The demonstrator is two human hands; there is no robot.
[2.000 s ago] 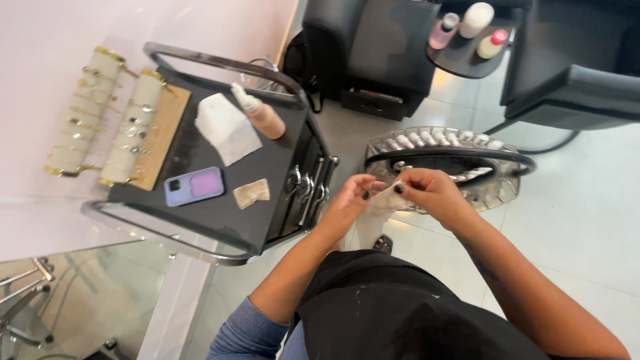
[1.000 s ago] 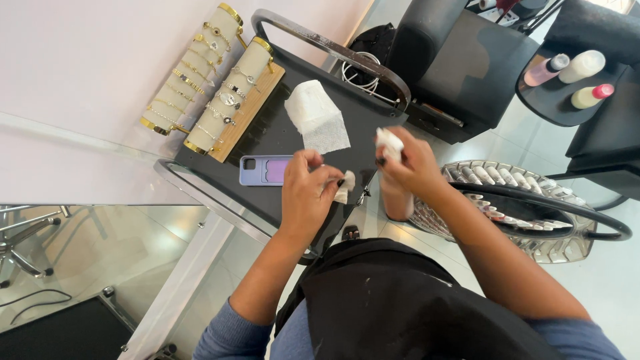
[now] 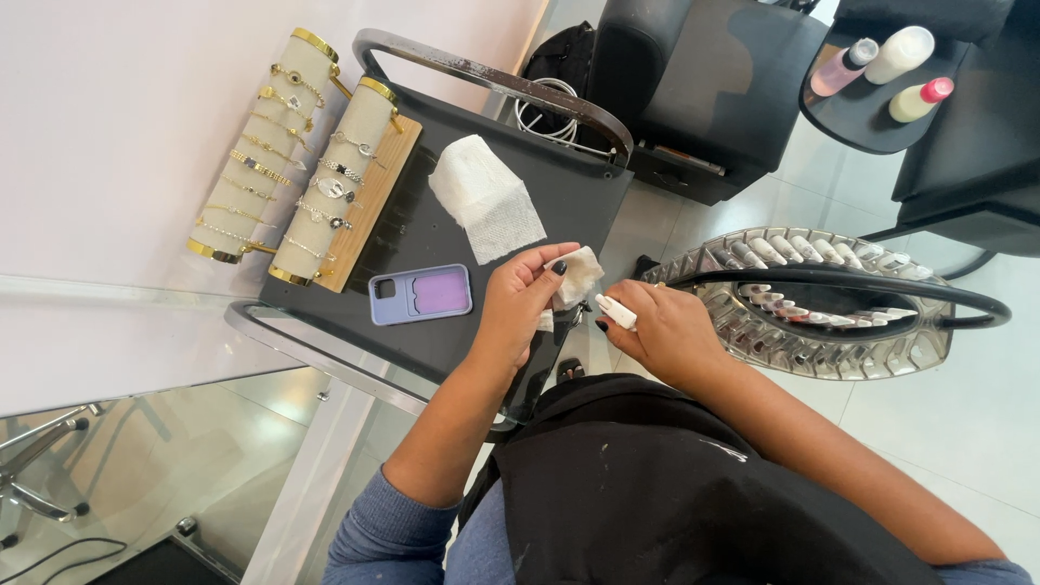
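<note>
My left hand point(image 3: 524, 296) pinches a small stained white cloth or wipe point(image 3: 578, 276) between thumb and fingers, over the right edge of the black trolley top. Close beside it, my right hand point(image 3: 666, 325) is closed around a bottle whose white pump head point(image 3: 616, 312) points toward the cloth; the hand hides the bottle's body. A larger white paper towel point(image 3: 487, 199) lies unfolded on the trolley. Left of my left hand is a phone in a lilac case point(image 3: 420, 294). Part of another small white piece point(image 3: 545, 320) shows beneath my left hand.
Two padded rolls of bracelets point(image 3: 329, 183) stand on a wooden base at the trolley's left. Metal rails point(image 3: 496, 77) edge the trolley. A rack of nail-colour samples point(image 3: 812, 305) is at right. Several bottles point(image 3: 900, 55) stand on a black side tray between black chairs point(image 3: 715, 81).
Two seconds ago both hands held the white cloth and the pump bottle stood on the trolley. Now the bottle is in my right hand, and my left hand holds the cloth near its pump.
</note>
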